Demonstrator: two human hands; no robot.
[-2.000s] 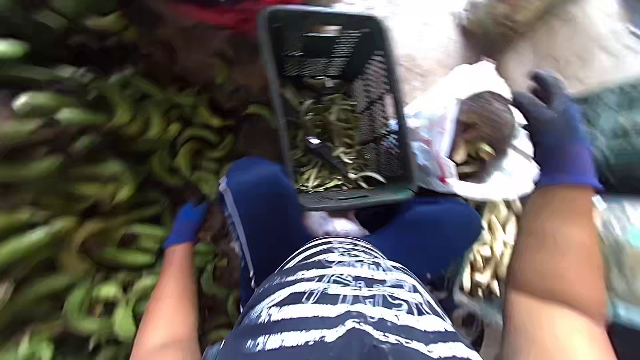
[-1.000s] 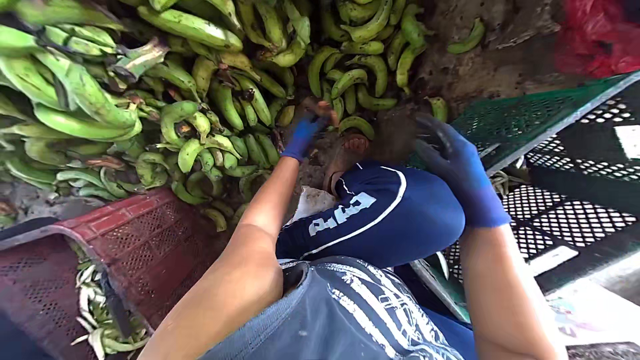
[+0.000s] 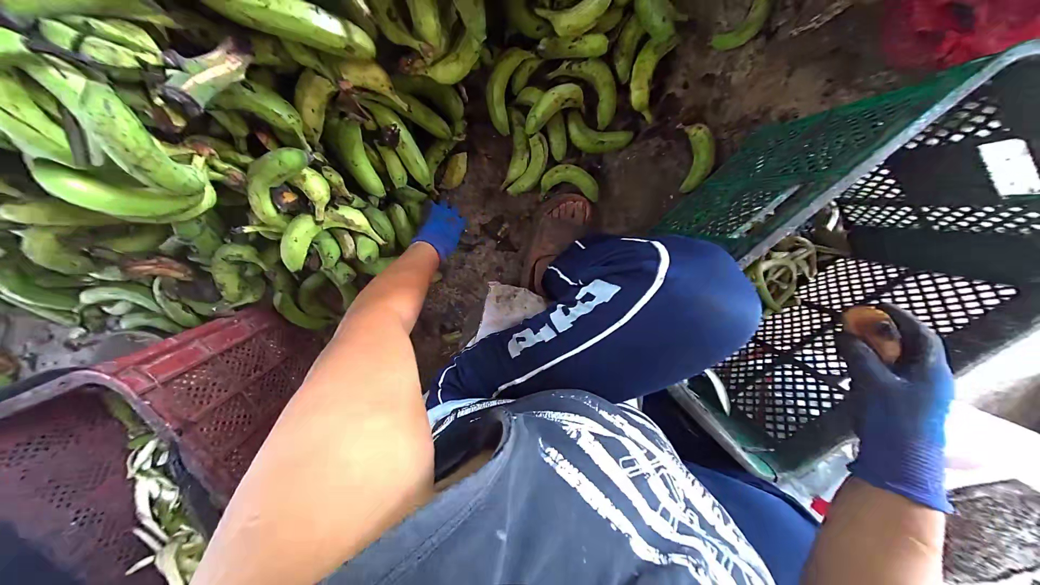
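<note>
My left hand [image 3: 441, 227], in a blue glove, reaches down beside the edge of the pile of green plantains [image 3: 357, 154]; its fingers are partly hidden, and whether they grip anything is unclear. A small yellowish plantain piece [image 3: 455, 171] lies just above its fingertips. My right hand [image 3: 898, 382], in a blue glove with a dark palm, is closed around a brownish-orange rounded object [image 3: 873, 331]. It is over the green plastic crate [image 3: 788, 162], which lies tilted and has peels [image 3: 784, 268] inside.
A dark red plastic crate [image 3: 203, 366] with pale peels [image 3: 158, 504] stands at the lower left. Loose green plantains [image 3: 569, 89] lie on the dirty ground ahead of my sandalled foot [image 3: 561, 223]. Red plastic [image 3: 959, 32] lies at the upper right.
The view has swung left since the oldest frame. From one second ago, my right hand has moved right, over the green crate, and now holds the brownish object. My left hand has moved off from near my foot.
</note>
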